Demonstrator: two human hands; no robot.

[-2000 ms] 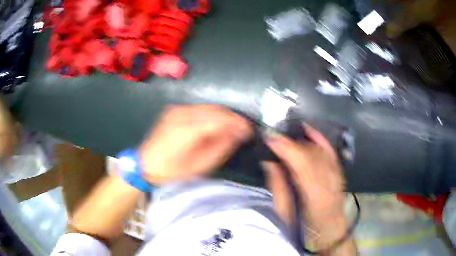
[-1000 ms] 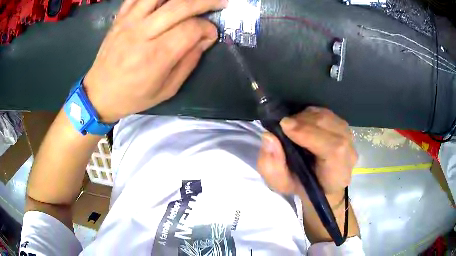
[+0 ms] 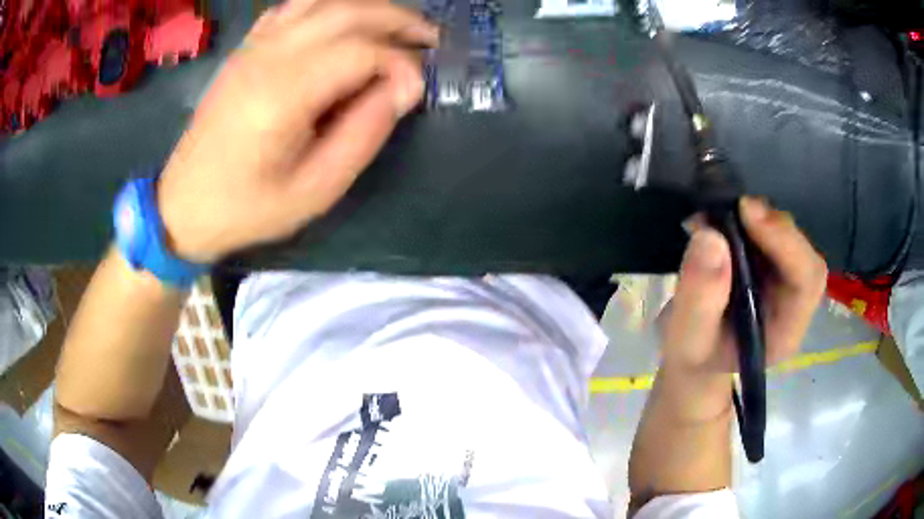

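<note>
A blue circuit board with silvery pads (image 3: 468, 56) lies on the dark mat at the upper middle. My left hand (image 3: 294, 127), with a blue wristband, has its fingertips at the board's left edge; whether they press on it is hard to tell. My right hand (image 3: 750, 279) holds a black soldering iron (image 3: 748, 335) by its handle, the barrel pointing up and away from the board. A small white wired part with two round pieces (image 3: 642, 147) lies on the mat left of the iron's barrel. It is blurred.
Red plastic housings (image 3: 111, 51) are heaped at the upper left. Loose silvery wire strands (image 3: 800, 101) lie at the right. White and silvery items sit at the top edge. A white grid tray (image 3: 203, 350) stands below the bench, and a red item (image 3: 861, 301) shows at the lower right.
My right hand has moved the iron right, its tip off the circuit board. My left hand has shifted slightly left. The small wired part appears further left and lower in view.
</note>
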